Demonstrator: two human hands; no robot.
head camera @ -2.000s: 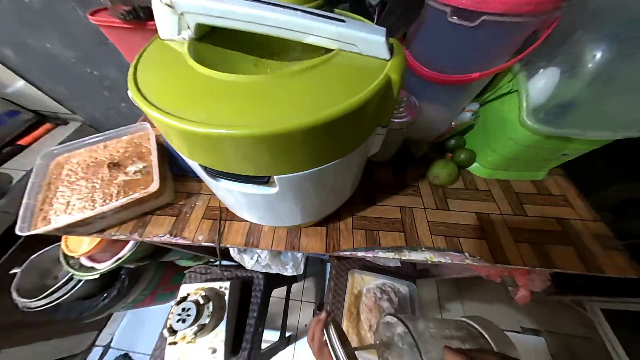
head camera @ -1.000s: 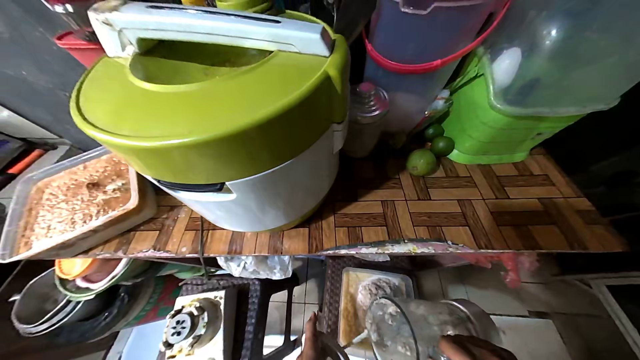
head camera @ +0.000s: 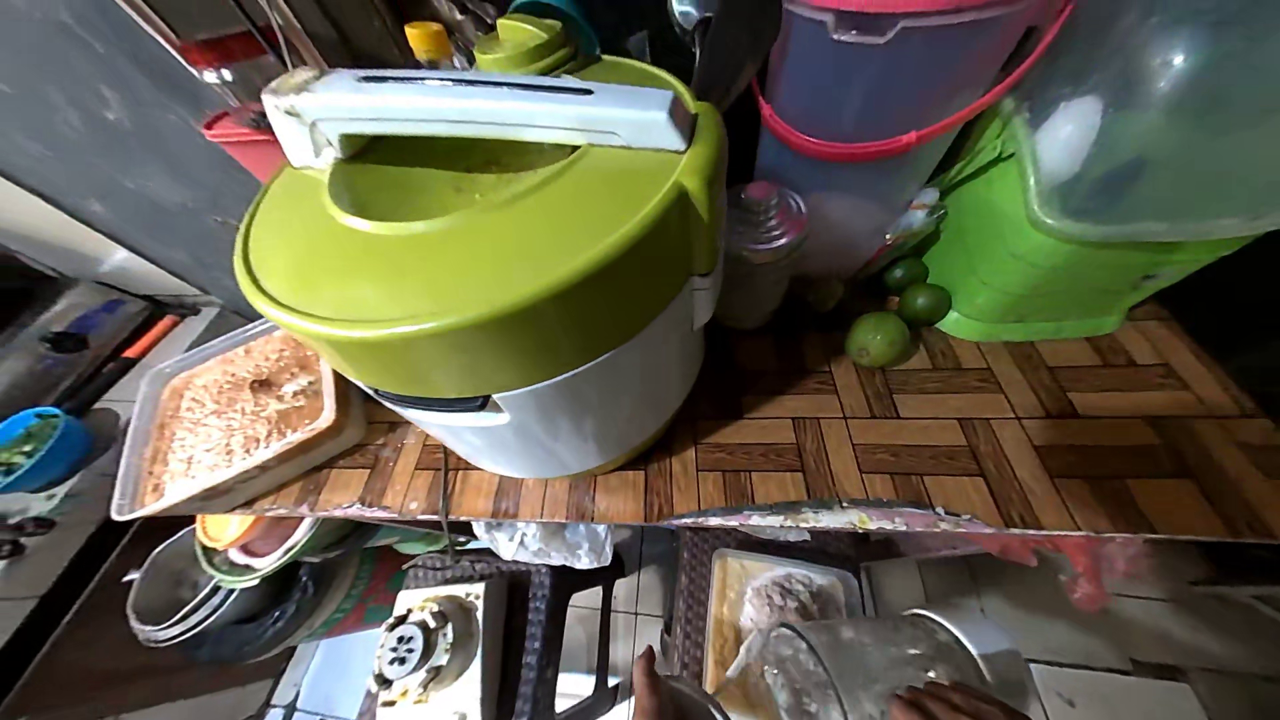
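At the bottom edge, my right hand (head camera: 945,702) rests its fingers on the side of a cloudy cylindrical container (head camera: 870,662), which lies tilted with its mouth toward the left. My left hand (head camera: 650,688) shows only in part at the bottom, beside a rounded metal rim (head camera: 695,697); its grip is mostly cut off by the frame. Just beyond the container's mouth is a clear plastic tub (head camera: 725,600) with a tan mixture and a greyish clump (head camera: 790,598) in it. A pale strand or utensil, too unclear to name, spans from mouth to tub.
A wood-patterned counter (head camera: 800,450) carries a large green-lidded rice cooker (head camera: 480,280), a tub of brownish food (head camera: 235,420), a lidded jar (head camera: 762,250), green limes (head camera: 878,340), a pink-handled bucket (head camera: 870,120) and a green bin (head camera: 1020,260). Below stand a small stove (head camera: 440,650) and stacked pots (head camera: 175,590).
The view has shifted somewhat. The container stays tilted beside the tub, with my right hand at its side throughout.
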